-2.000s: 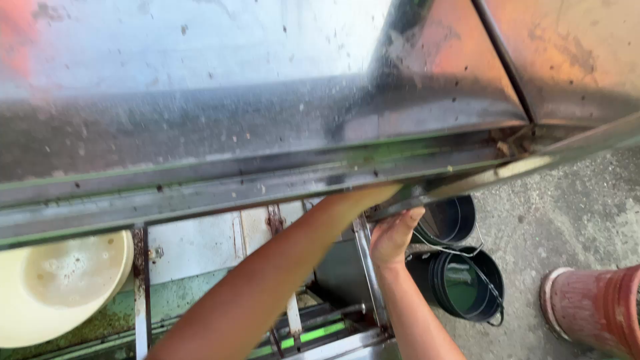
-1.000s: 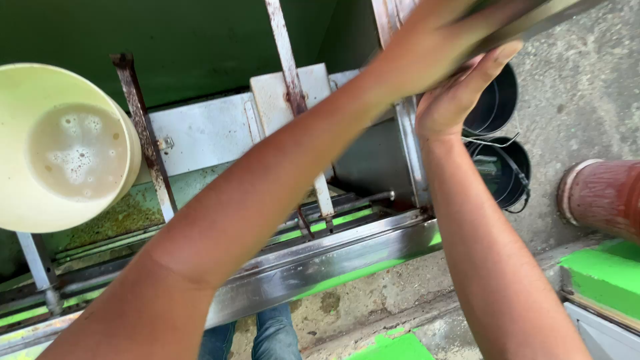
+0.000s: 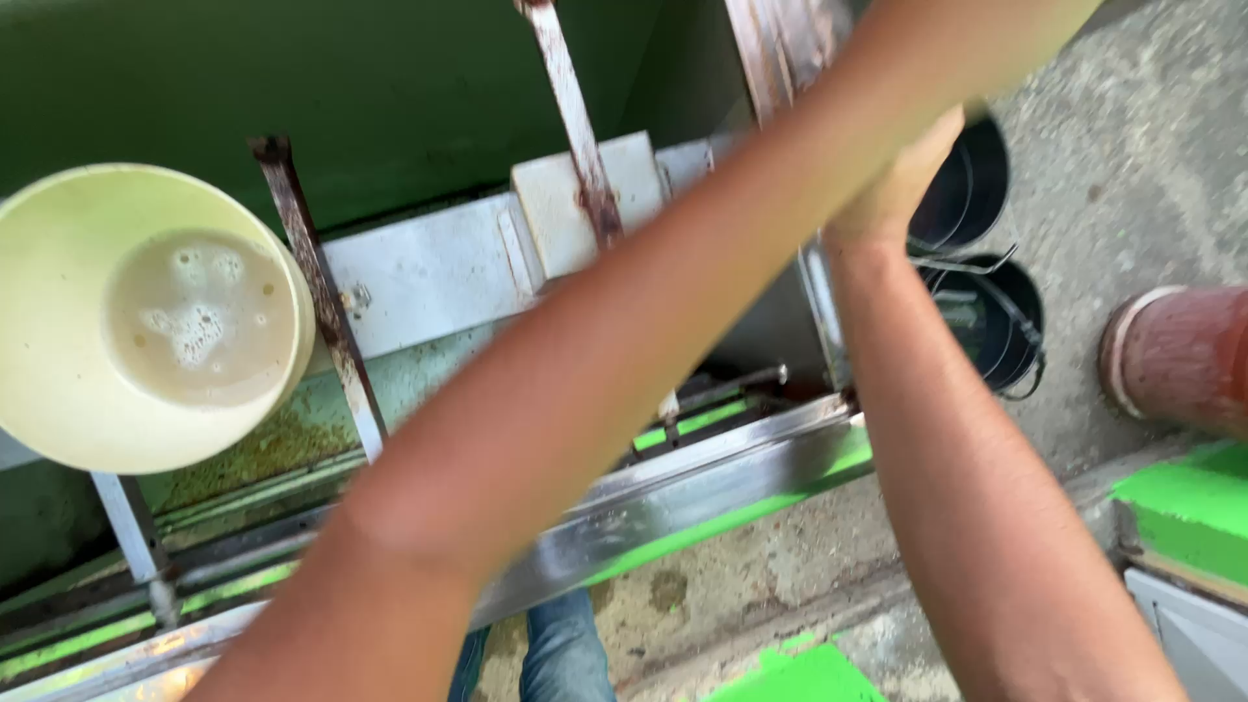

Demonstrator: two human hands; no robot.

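Note:
My left forearm crosses from the lower left to the top right, blurred near the upper edge, and the hand itself lies outside the frame. My right hand (image 3: 902, 185) is raised beside two black buckets, partly behind the left forearm. Its fingers are mostly hidden, so its hold does not show. Below the arms is an open metal frame (image 3: 702, 497) with rusty metal bars (image 3: 322, 283) across it. A cream plastic tub (image 3: 49, 322) with cloudy, foamy water (image 3: 200, 317) stands at the left. A white block-like piece (image 3: 551, 210) sits under one bar.
The black buckets, one farther (image 3: 975, 185) and one nearer (image 3: 1009, 292) with a wire handle, stand on the concrete floor (image 3: 1102, 146). A red cylindrical container (image 3: 1185, 356) lies at the right edge in view. Bright green painted surfaces (image 3: 1185, 497) and jeans-clad legs (image 3: 565, 653) are at the bottom.
The large shiny metal panel that covered the upper view two seconds ago has gone from over the frame, uncovering the bars and tub. My left arm has moved up and right.

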